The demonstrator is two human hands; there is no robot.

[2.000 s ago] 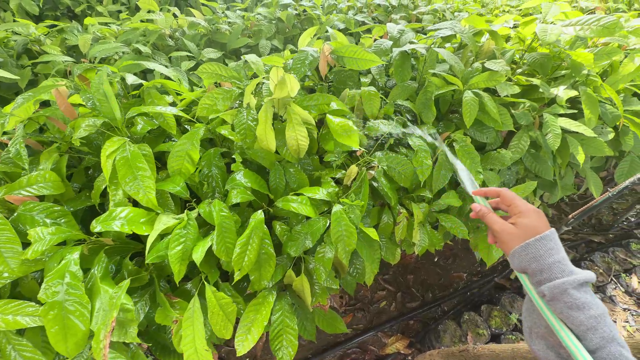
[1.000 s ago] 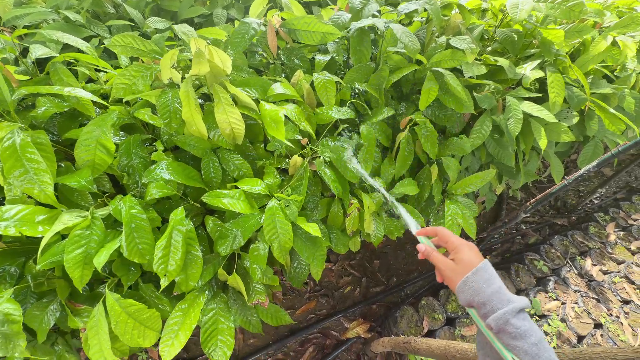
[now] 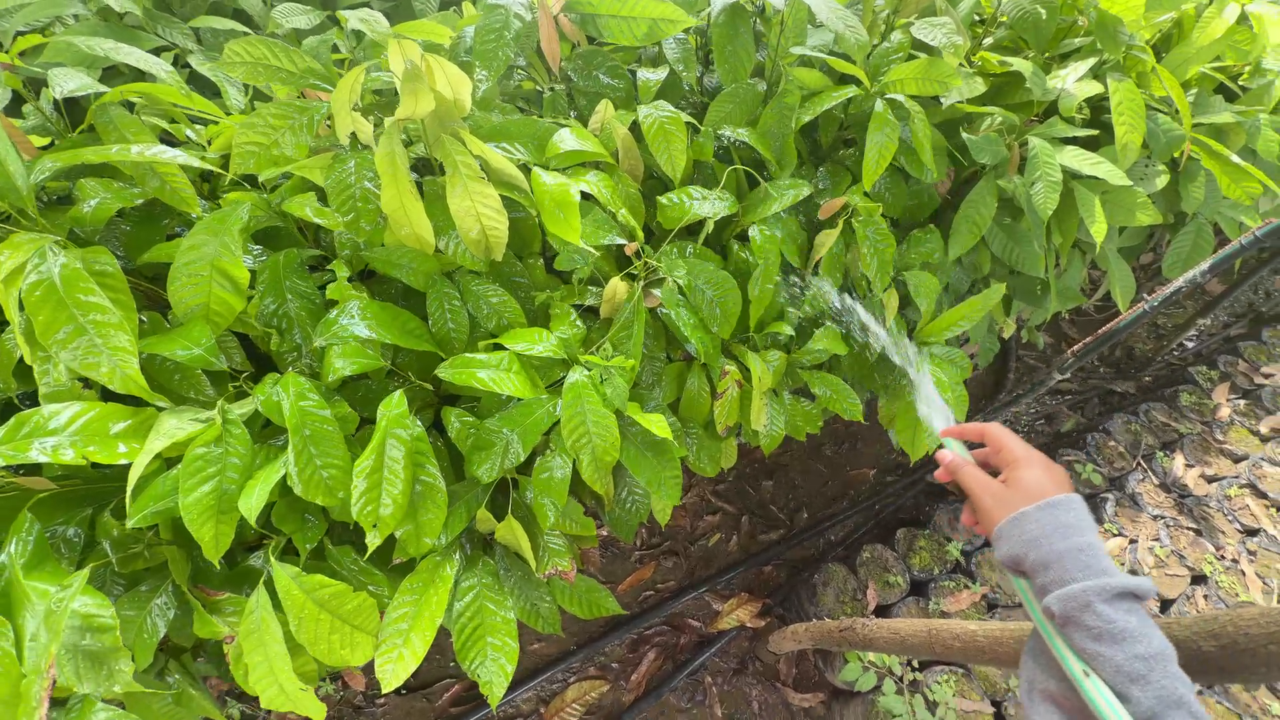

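My right hand [image 3: 1000, 475], in a grey sleeve, grips a green hose [image 3: 1065, 650] near its outlet at the right of the view. The thumb and fingers press around the hose end. A white stream of water [image 3: 890, 345] sprays from it up and to the left, into the dense green leafy plants [image 3: 590, 425]. Many of the leaves are wet and shiny; a few near the upper left are yellowish [image 3: 470, 195]. The rest of the hose runs down along the forearm to the bottom edge. My left hand is out of view.
Black pipes [image 3: 700, 590] run diagonally over soil with dry leaves. A wooden pole [image 3: 900, 640] lies across the lower right. Behind it are rows of soil-filled black bags [image 3: 1150, 470]. A dark rail or pipe [image 3: 1170, 300] extends to the right edge.
The water stream now points more steeply upward than a second ago, and my right hand still holds the hose. The view has shifted down and to the right since the first frame.
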